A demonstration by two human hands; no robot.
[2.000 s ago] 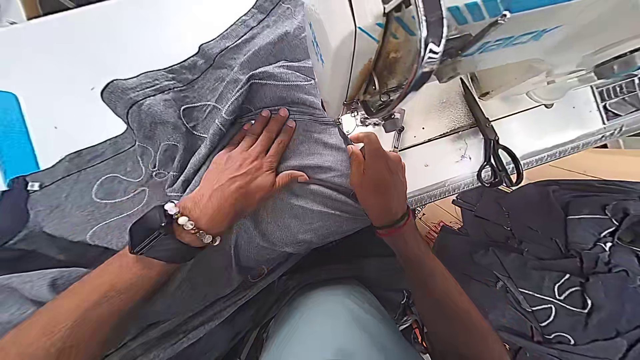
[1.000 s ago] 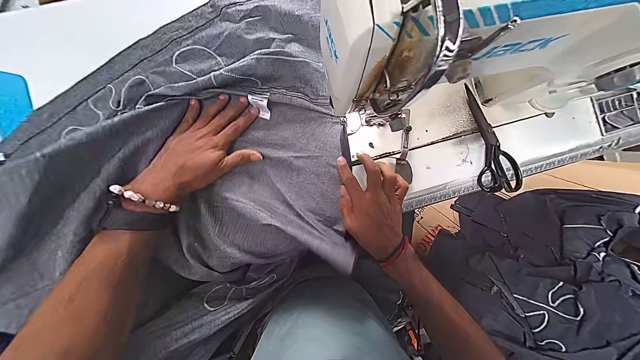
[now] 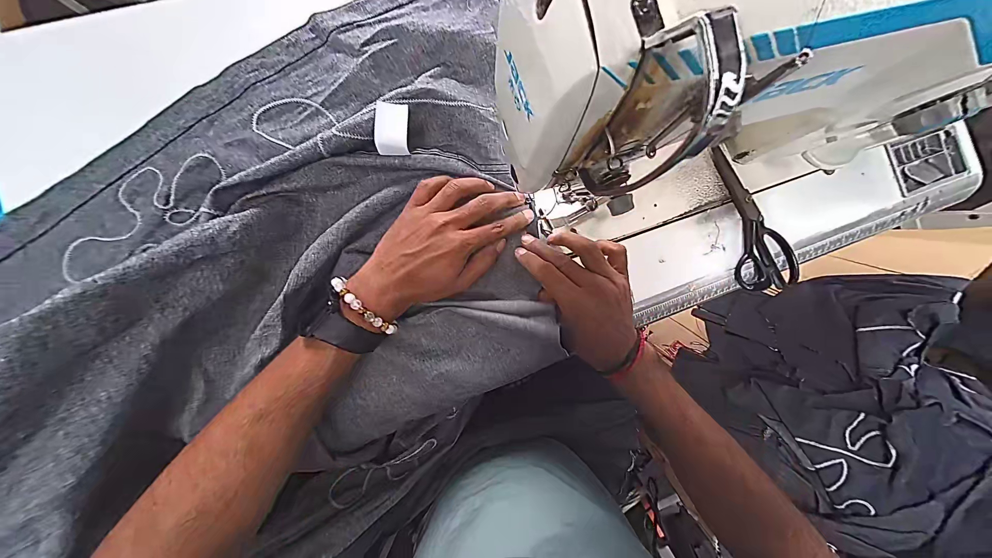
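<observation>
A dark grey fabric garment (image 3: 310, 256) with white thread lines on it lies across the bed of a Jack sewing machine (image 3: 620, 93). My left hand (image 3: 449, 240) rests palm down on the garment, its fingertips just left of the presser foot (image 3: 545, 226). Just below and right of the foot, my right hand (image 3: 585, 298) touches the fabric edge with bent fingers. Neither hand plainly pinches the cloth. Behind my left hand a small white label (image 3: 391, 129) lies on the fabric. The needle tip cannot be made out.
Black-handled scissors (image 3: 763, 248) lie on the machine bed, right of the needle area. A heap of dark garments with white cords (image 3: 845, 403) sits at the lower right, below the bed's ruler edge (image 3: 697, 302). A white tabletop (image 3: 116, 85) shows at the upper left.
My left hand has moved right across the garment, close to the presser foot and my right hand. The white label, near the left fingertips a second ago, now lies farther behind that hand.
</observation>
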